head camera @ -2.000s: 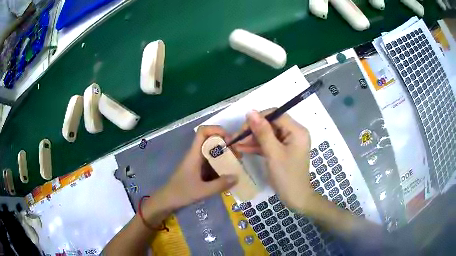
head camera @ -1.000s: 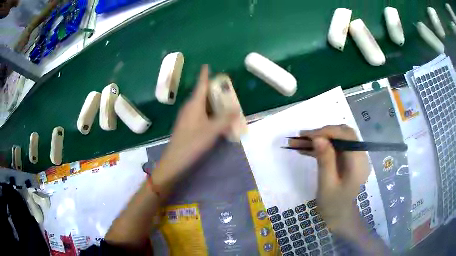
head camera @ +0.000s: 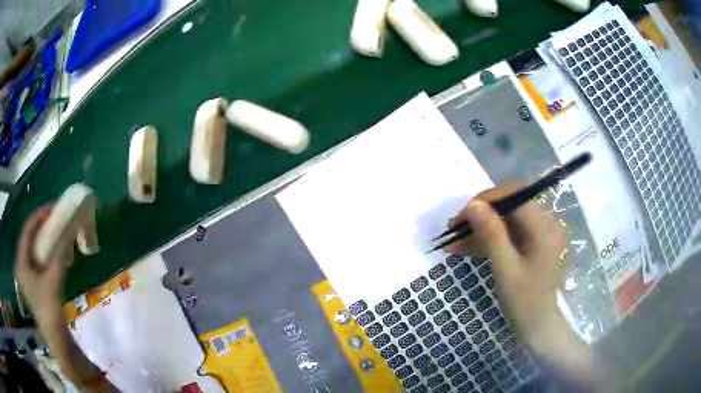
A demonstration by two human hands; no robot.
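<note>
My left hand [head camera: 48, 269] is at the far left over the belt's edge, fingers around a cream plastic housing [head camera: 63, 222]. Another housing is partly hidden behind it. My right hand [head camera: 507, 238] holds black tweezers [head camera: 546, 183]. Their two tips are apart, with no label visible between them, just above the upper rows of the label sheet [head camera: 377, 207]. The sheet's upper part is bare white and its lower part has rows of black labels.
More housings lie on the green belt [head camera: 261, 54], including one with a dark mark [head camera: 143, 165] and a touching pair [head camera: 207, 142]. Spare label sheets [head camera: 638, 130] lie at right. Grey and yellow packaging [head camera: 238, 269] is under the label sheet. A blue tray [head camera: 111, 27] is upper left.
My left hand has moved from the belt's middle to the far left. The housing it carried there is no longer in that spot. The tweezers have moved down towards the label rows, and the view has shifted.
</note>
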